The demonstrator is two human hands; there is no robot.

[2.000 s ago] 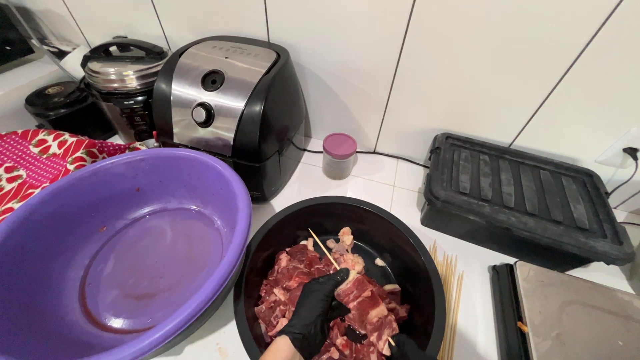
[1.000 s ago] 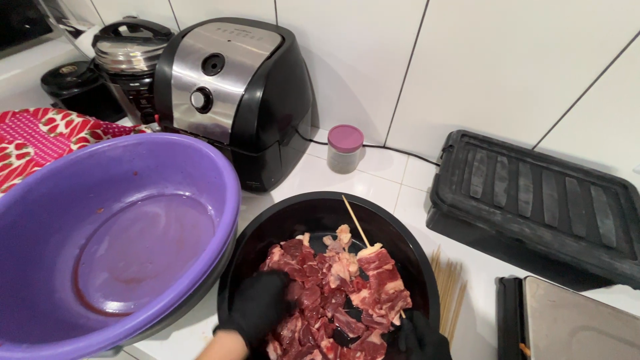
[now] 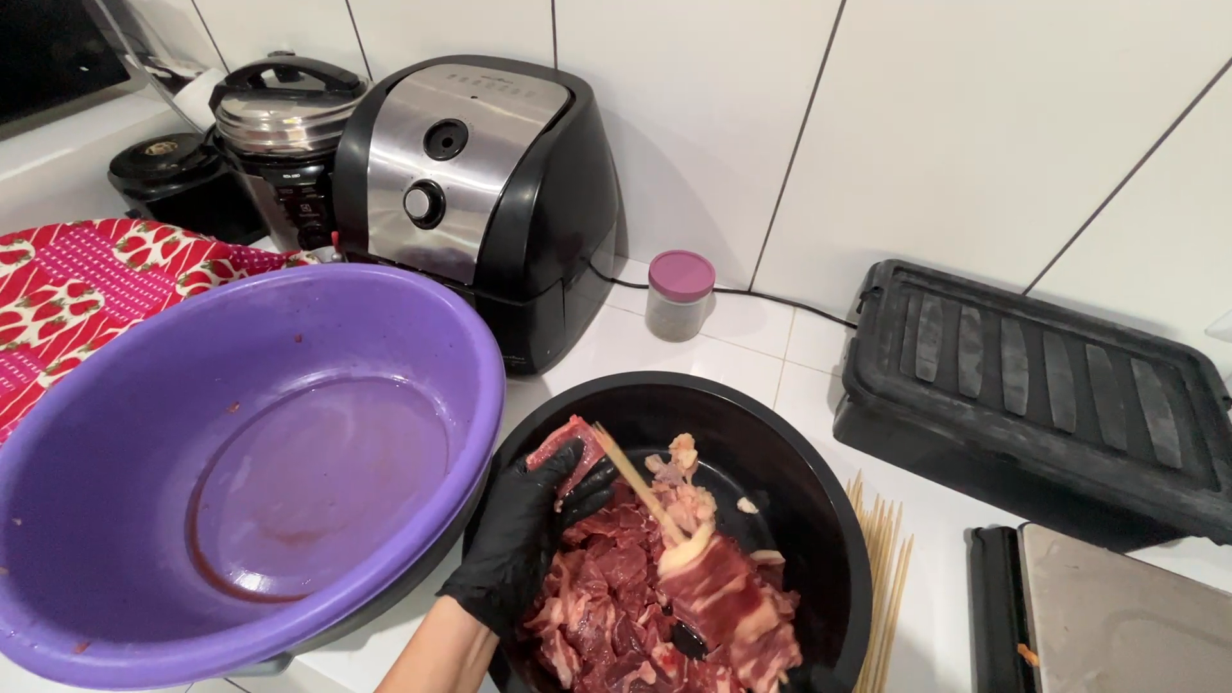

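Observation:
My left hand point(image 3: 534, 525), in a black glove, holds a thin piece of raw meat point(image 3: 576, 448) over the left side of a round black bowl point(image 3: 717, 385). Beside it, the bare upper end of a wooden skewer point(image 3: 635, 484) slants up and left. Folded raw meat point(image 3: 727, 602) is threaded on its lower part. Loose cut meat point(image 3: 611, 577) fills the bottom of the bowl, with a paler fatty piece point(image 3: 683, 491) near the back. Of my right hand only dark bits of glove point(image 3: 818, 677) show at the bottom edge, below the threaded meat; its fingers are mostly hidden.
A purple basin point(image 3: 327, 462) with reddish liquid residue stands left. Bamboo skewers point(image 3: 881, 577) lie right of the bowl. Behind are an air fryer point(image 3: 481, 192), an electric pressure cooker point(image 3: 289, 135), a lidded jar point(image 3: 679, 298) and its nearby cord. A black lidded box point(image 3: 1039, 395) sits right.
My left hand has risen from the loose meat with a piece in its fingers, near the skewer's bare end. Two seconds ago it was at the threaded meat.

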